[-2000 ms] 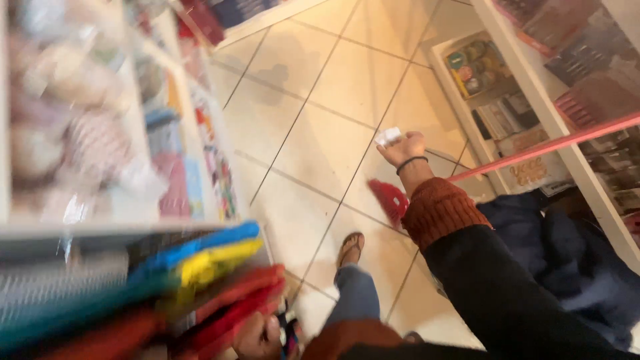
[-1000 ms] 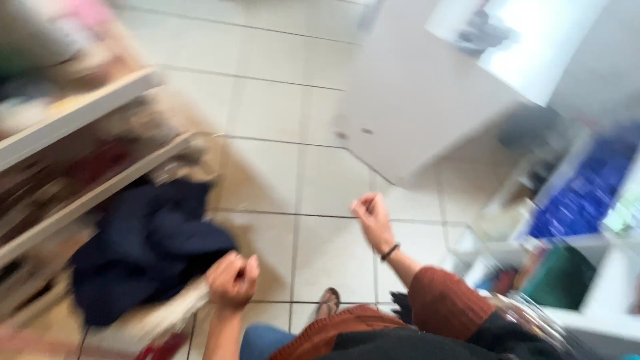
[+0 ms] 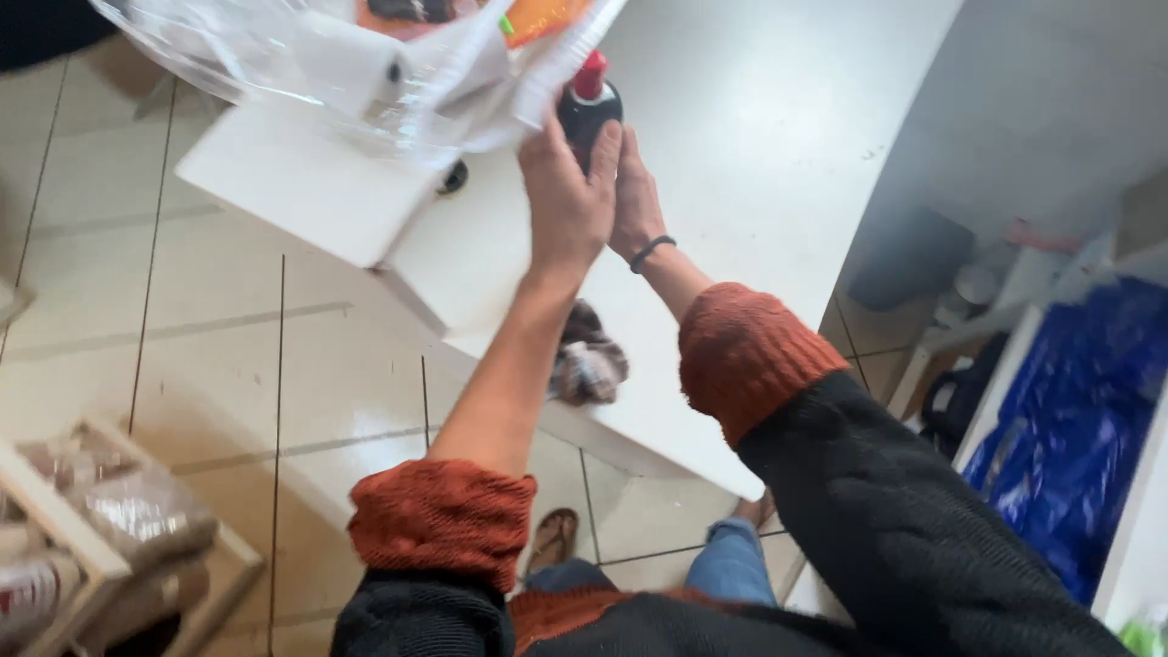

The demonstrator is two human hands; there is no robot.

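Both of my hands are around a dark bottle with a red nozzle cap (image 3: 590, 99) above the white counter. My left hand (image 3: 570, 196) wraps its left side, the thumb across the front. On the other side my right hand (image 3: 639, 196), with a black band at the wrist, rests against it. A clear plastic bag (image 3: 356, 82) with orange and white items lies just left of the bottle. Below my hands, a crumpled brown and grey cloth (image 3: 589, 356) lies on the counter (image 3: 757, 210). The bottle's lower part is hidden by my fingers.
Wooden shelving with packaged goods (image 3: 137, 506) stands at the lower left. Shiny blue plastic (image 3: 1072, 429) fills a white shelf compartment at the right. The counter's corner reaches down near my feet. A round black object (image 3: 453, 177) sits by the bag.
The view has swung to the white counter. One second ago my hands were apart over the floor with no bottle seen; now both are together at the dark bottle.
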